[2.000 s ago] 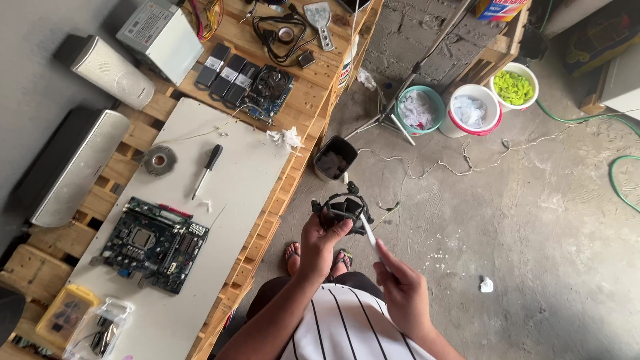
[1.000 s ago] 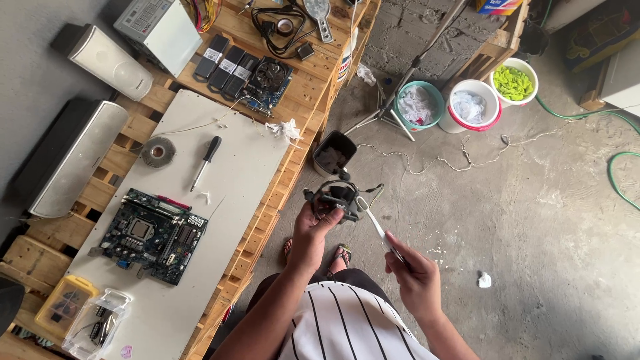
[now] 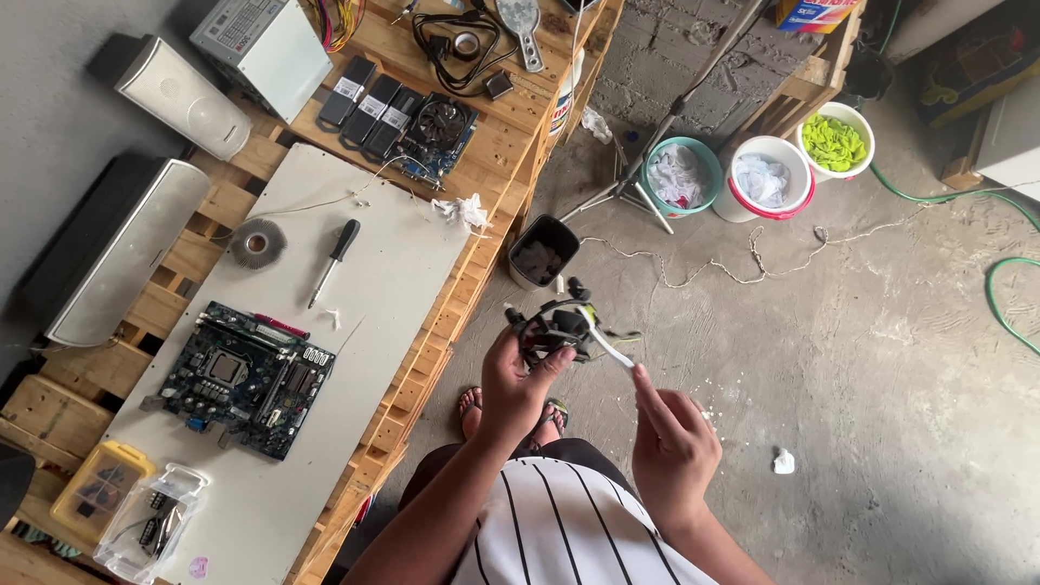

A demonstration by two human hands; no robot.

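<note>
My left hand [image 3: 520,378] grips a black CPU cooler fan [image 3: 561,329] by its frame, above the floor beside the bench. Its thin cable hangs to the right. In my right hand [image 3: 674,443] is a slim white-handled tool, perhaps a brush [image 3: 608,341], whose far end reaches the fan; its tip is hard to make out. To the left, on a white board, lie a motherboard [image 3: 244,378] with its processor exposed, a round finned heatsink [image 3: 258,243] and a black-handled screwdriver [image 3: 334,262].
The white board [image 3: 398,268] rests on a wooden pallet bench [image 3: 455,325]. Below its edge stands a black bin [image 3: 544,250]. Buckets of cloths [image 3: 681,175] and a tripod [image 3: 630,183] stand farther off. Small plastic boxes [image 3: 150,520] sit at the lower left, a power supply [image 3: 264,61] at the upper left.
The fan has turned in my left hand. My right hand and the white tool have shifted, and the tool's far end now overlaps the fan's frame.
</note>
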